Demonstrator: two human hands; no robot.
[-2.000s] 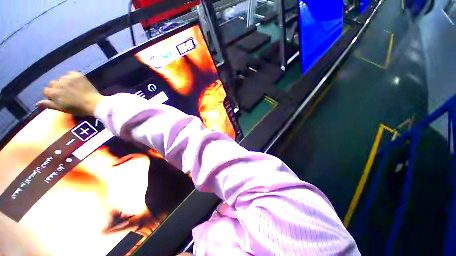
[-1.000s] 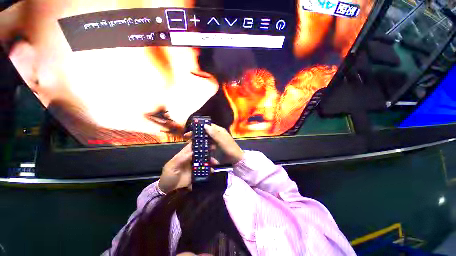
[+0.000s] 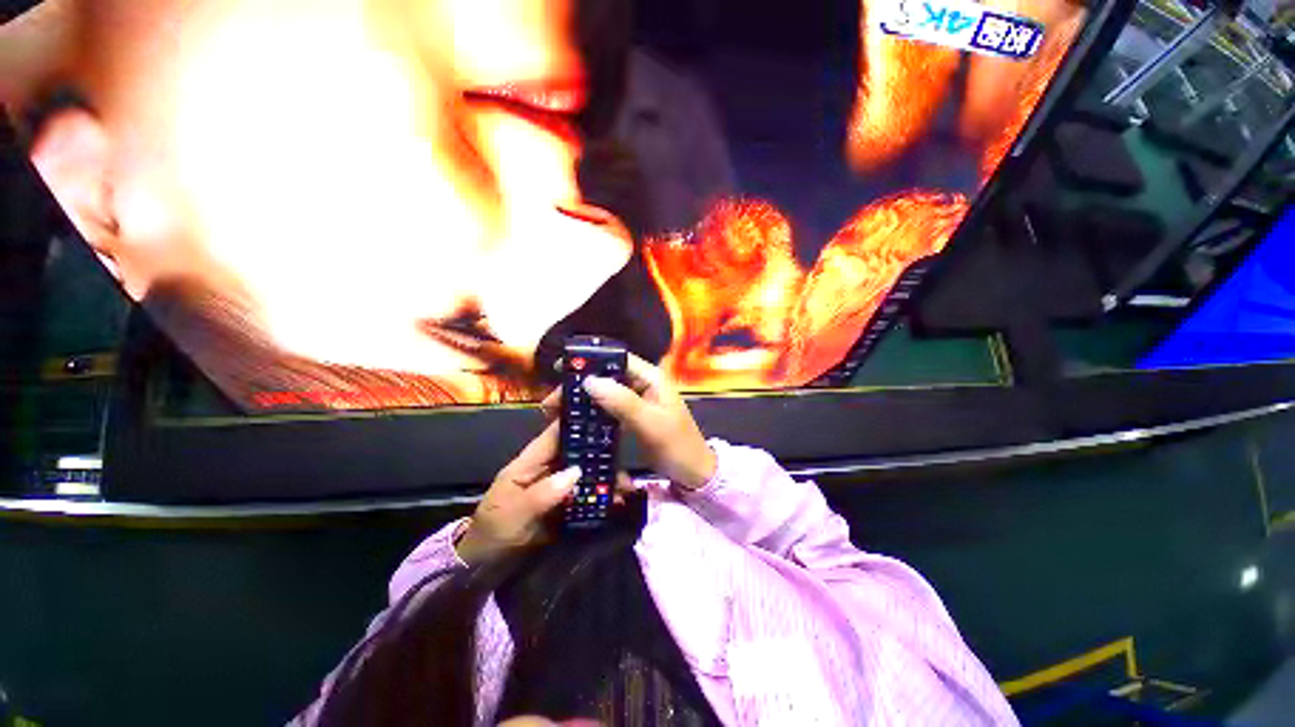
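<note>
A slim black remote control (image 3: 591, 440) with rows of small buttons is held upright between both hands, in front of the lower edge of a television. My left hand (image 3: 514, 497) grips its lower left side, with the thumb on the buttons. My right hand (image 3: 665, 423) holds its upper right side, with the thumb on the upper buttons. The television screen (image 3: 355, 213) is lit and shows an enlarged, inverted picture in white and orange, with an inverted 4K label at the upper right.
A dark pallet (image 3: 341, 457) lies under the set, along the metal line edge (image 3: 994, 450). A blue-lit screen (image 3: 1243, 305) stands at the right. Yellow floor lines (image 3: 1072, 668) and a blue frame show at the lower right. Dark pads lie behind at the upper right.
The inverted menu bar has gone from the screen. The right thumb has shifted on the upper buttons, and the left thumb now lies on the remote. Earlier, one arm reached to the set's far edge.
</note>
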